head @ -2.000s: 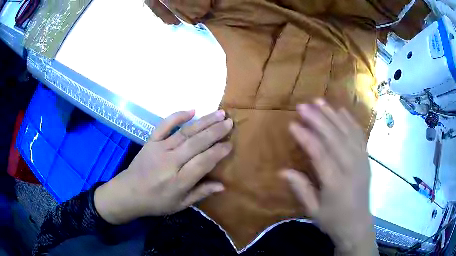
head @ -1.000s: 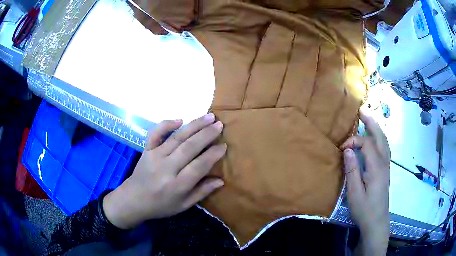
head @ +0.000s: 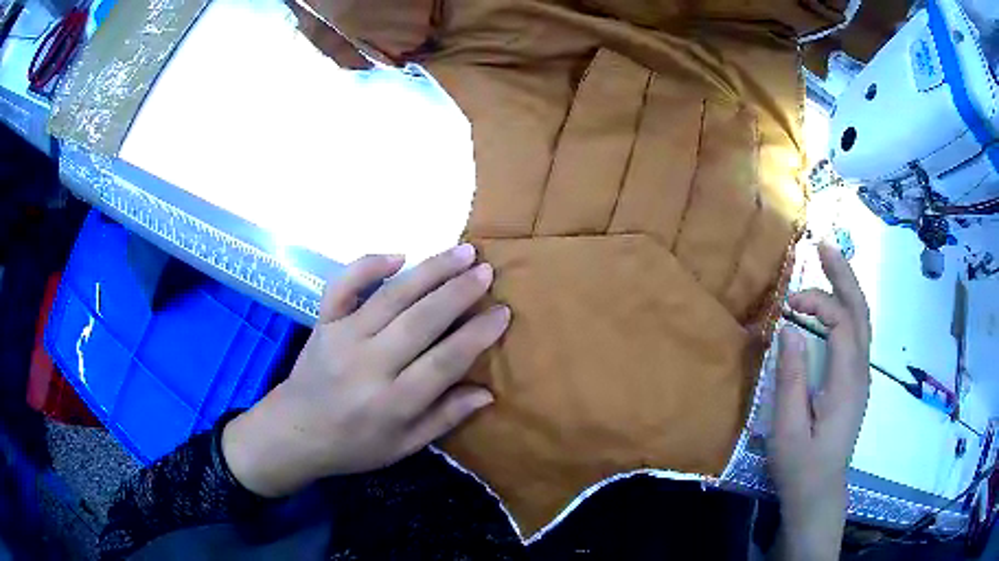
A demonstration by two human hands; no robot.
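The brown garment panel (head: 613, 362) lies spread over the white table and hangs over its front edge, ending in a point with a whitish edge. Its upper part has parallel stitched folds (head: 592, 164) meeting a plain angular section. My left hand (head: 378, 373) lies flat with spread fingers on the panel's left edge, pressing the cloth. My right hand (head: 827, 384) is just right of the panel's right edge, fingers bent and apart, with no cloth visibly between them.
The white sewing machine (head: 920, 104) stands at the right, its lit needle area beside the cloth. Slim tools (head: 931, 386) lie right of my right hand. Red-handled scissors (head: 57, 53) lie far left. A ruler tape (head: 197, 236) runs along the table front. A blue crate (head: 164, 340) is below left.
My right hand has moved from over the cloth to its right edge, then slightly right, off it. The plain section now lies flatter. My left hand has stayed nearly in place.
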